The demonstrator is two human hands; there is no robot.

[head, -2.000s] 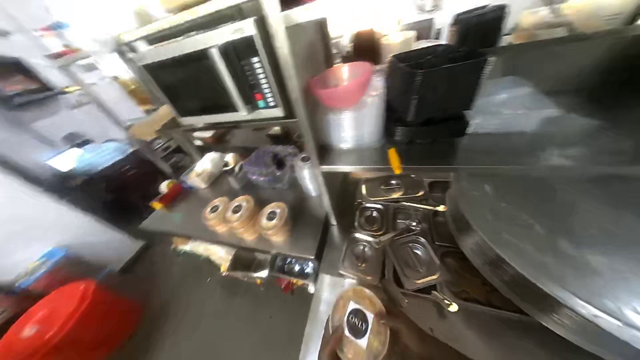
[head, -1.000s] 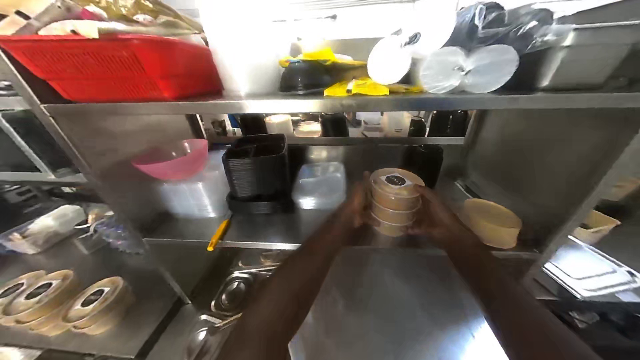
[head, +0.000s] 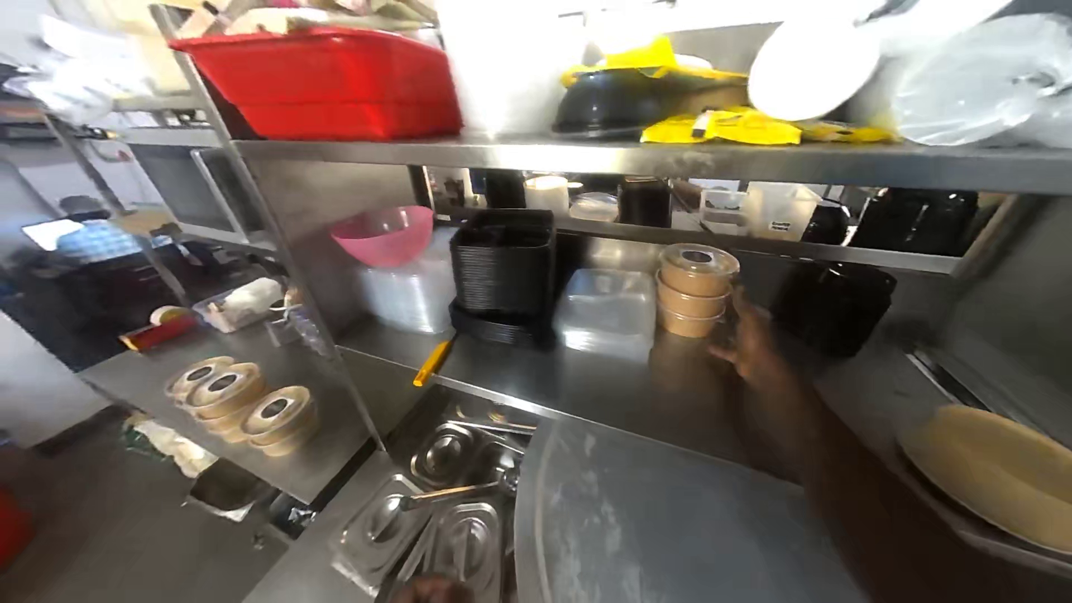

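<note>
A stack of lidded brown paper bowls [head: 692, 291] stands on the steel shelf, between clear plastic containers [head: 607, 311] and black containers [head: 833, 306]. My right hand [head: 748, 339] is just right of the stack, fingers apart, holding nothing; whether a fingertip still touches a bowl is unclear. Only a bit of my left hand [head: 431, 589] shows at the bottom edge, over the steel pan lids [head: 469, 548]; its fingers are hidden. More lidded paper bowls [head: 280, 419] stand on the side counter at left.
A stack of black trays [head: 502, 268], a pink bowl [head: 385, 236] and a yellow-handled tool [head: 433, 363] are on the shelf. Above, the upper shelf edge [head: 586, 157] carries a red basket [head: 327, 84]. A round steel surface [head: 670, 519] fills the lower front; a person sits far left.
One second ago both hands held the bowl stack; now it stands on the shelf by the clear containers. My right hand has let go, and my left hand has dropped low. The view has shifted.
</note>
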